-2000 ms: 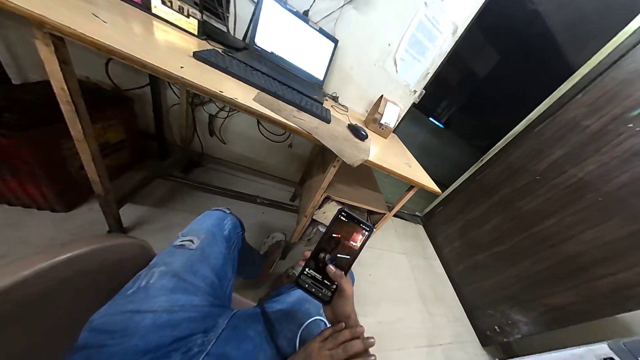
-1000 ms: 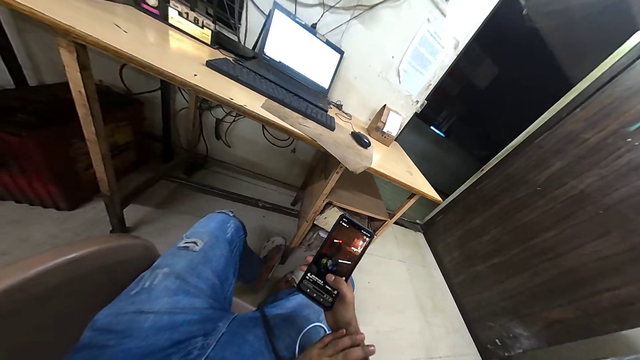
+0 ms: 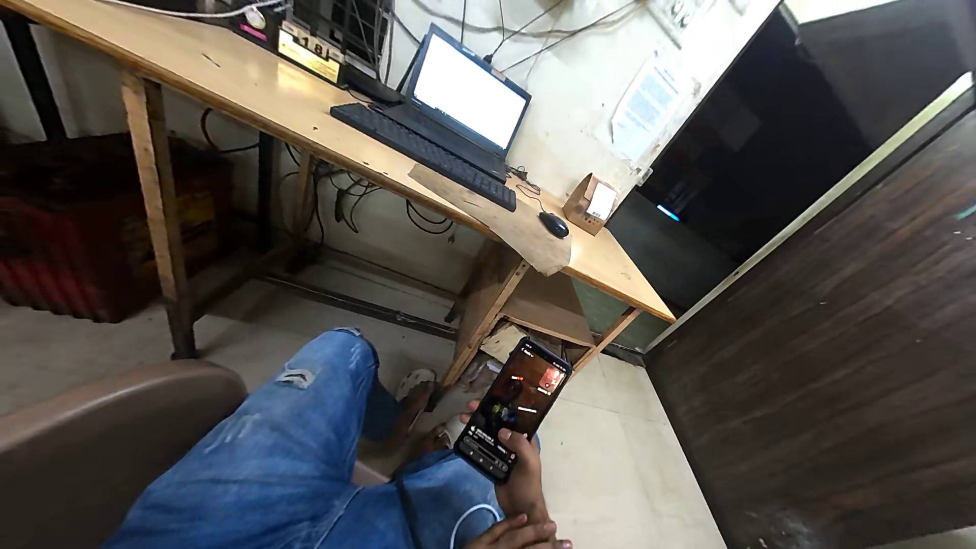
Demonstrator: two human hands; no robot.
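A smartphone [image 3: 515,410] with a lit screen is in my right hand [image 3: 522,465], tilted over my lap. The right thumb rests on the lower part of the screen, and fingertips show at the phone's far left edge. At the bottom edge, my left hand [image 3: 526,534] lies across the right wrist with its fingers a little apart; it holds no object, and most of it is out of frame. A thin white cord [image 3: 467,509] curves beside it over the blue jeans [image 3: 267,450].
A wooden desk [image 3: 290,99] bears a laptop [image 3: 473,88], a black keyboard [image 3: 427,152], a mouse [image 3: 553,225] and a small cardboard box [image 3: 591,204]. Cables hang beneath it. A brown chair armrest [image 3: 114,396] is at left, a dark wood-grain panel [image 3: 839,328] at right.
Between the earliest frame and now, the picture on the phone's screen has changed. Both hands keep nearly the same pose. The view has shifted slightly.
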